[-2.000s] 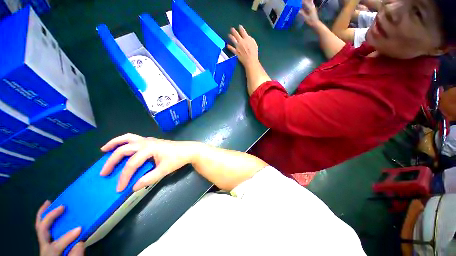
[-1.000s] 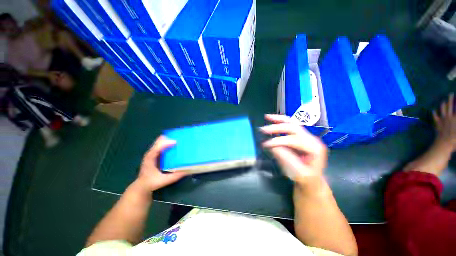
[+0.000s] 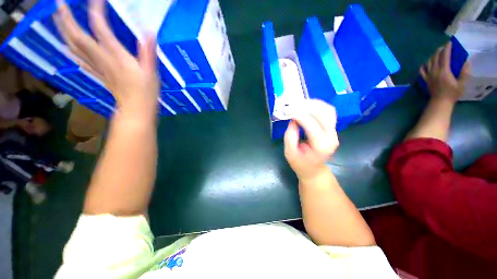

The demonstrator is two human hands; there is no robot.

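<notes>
My left hand [image 3: 117, 65] is blurred, with fingers spread over the stack of closed blue and white cartons [image 3: 182, 60] at the upper left. Whether it touches a carton is hidden. My right hand [image 3: 313, 139] has curled fingers, at the near end of the leftmost open carton [image 3: 279, 128]; contact with it is unclear. This carton's lid [image 3: 271, 60] stands up, and a white rounded product [image 3: 291, 82] lies inside. Two more open cartons stand close beside it, with lids raised [image 3: 322, 60] [image 3: 364, 46].
A person in a red sleeve [image 3: 436, 180] at the right has a hand [image 3: 444, 73] on a blue and white carton [image 3: 479, 71]. The bench's front edge [image 3: 376, 207] runs before me. A brown shipping carton [image 3: 87, 122] is on the floor beyond the bench at the left.
The closed carton is no longer between my hands above the bench. My left hand has moved up to the stack. My right hand stays by the open cartons. The neighbour's hand is now on a carton.
</notes>
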